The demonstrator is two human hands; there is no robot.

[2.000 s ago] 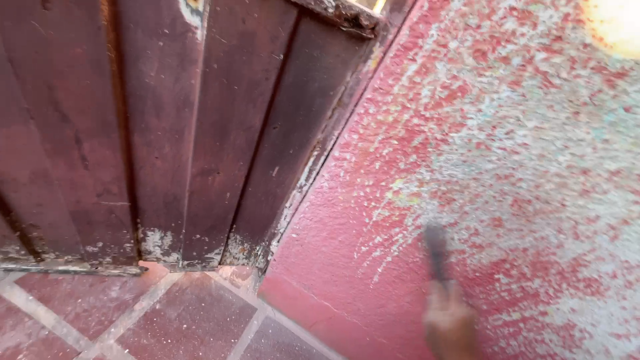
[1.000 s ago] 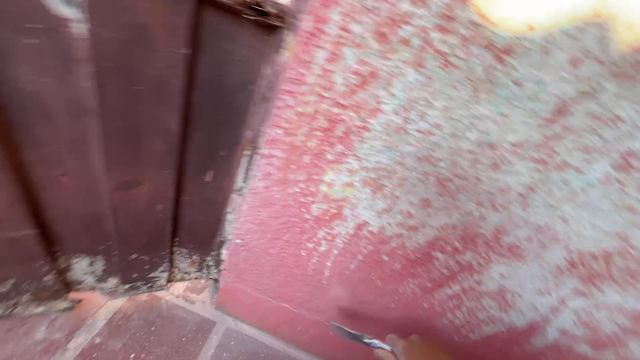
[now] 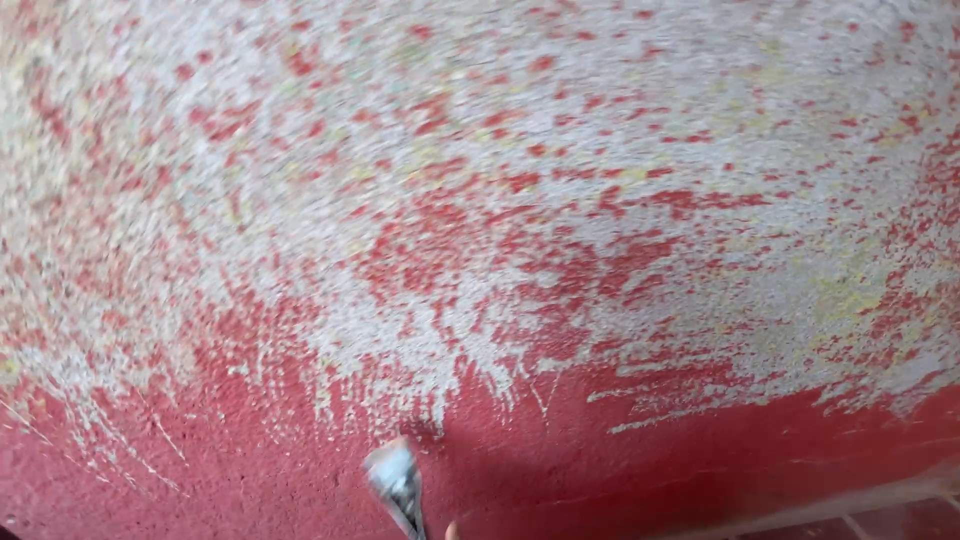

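Observation:
A metal paint scraper (image 3: pixel 396 480) rises from the bottom edge, a little left of the middle, its blade pointing up at the painted wall (image 3: pixel 480 465). The blade's tip is at or close to the lower border of the scraped patch, where pale streaks run into the red paint. Of my right hand (image 3: pixel 452 532), only a fingertip shows beside the scraper's shaft; the grip on the handle lies mostly below the frame. My left hand is out of view.
The rough wall fills most of the view, pale with red and yellow flecks above and solid red below. At the lower right, the wall's base (image 3: pixel 862 499) meets reddish floor tiles (image 3: pixel 896 521).
The view has swung right and closer to the wall, so the dark wooden door seen earlier is gone. The scraper, earlier blurred, now points upward at the scraped patch's lower border.

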